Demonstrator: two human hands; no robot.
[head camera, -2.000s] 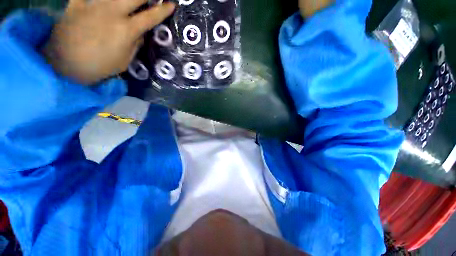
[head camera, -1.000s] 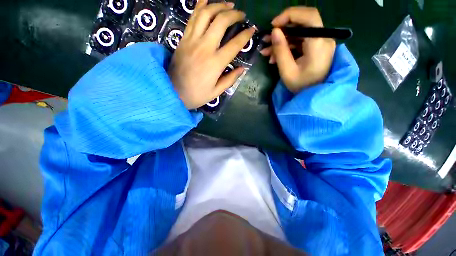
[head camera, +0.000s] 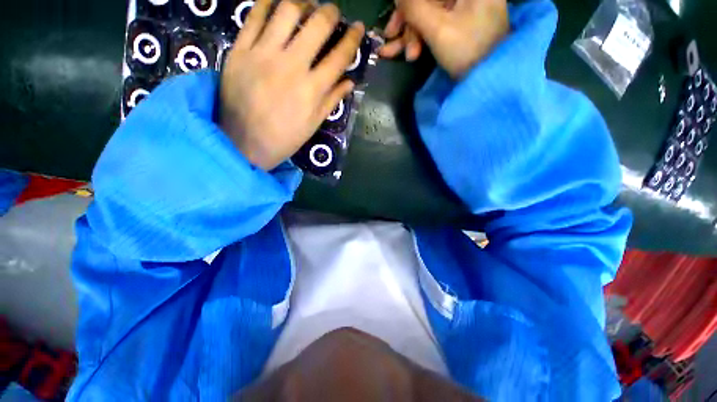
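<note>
A clear blister tray (head camera: 340, 163) of black square units with white rings lies on the dark green mat, cut off by the top edge. My left hand (head camera: 279, 82) lies across the tray with its fingers spread, covering several units. A black ringed unit (head camera: 321, 155) shows uncovered at the tray's near right corner. My right hand (head camera: 456, 35) is at the tray's right edge, partly cut off by the top edge, fingers bent close together. The black pen-like tool does not show clearly, and whether my right fingers hold it is hidden.
A clear zip bag (head camera: 617, 43) with a white label lies on the mat at the upper right. A second tray of ringed units (head camera: 685, 141) lies at the far right, with a small grey part (head camera: 692, 56) at its top. A red stool (head camera: 668, 302) stands below the bench edge.
Since one second ago, my left hand and the tray have shifted slightly left in view. My right hand has moved up and left, and the black tool seen in it then no longer shows clearly.
</note>
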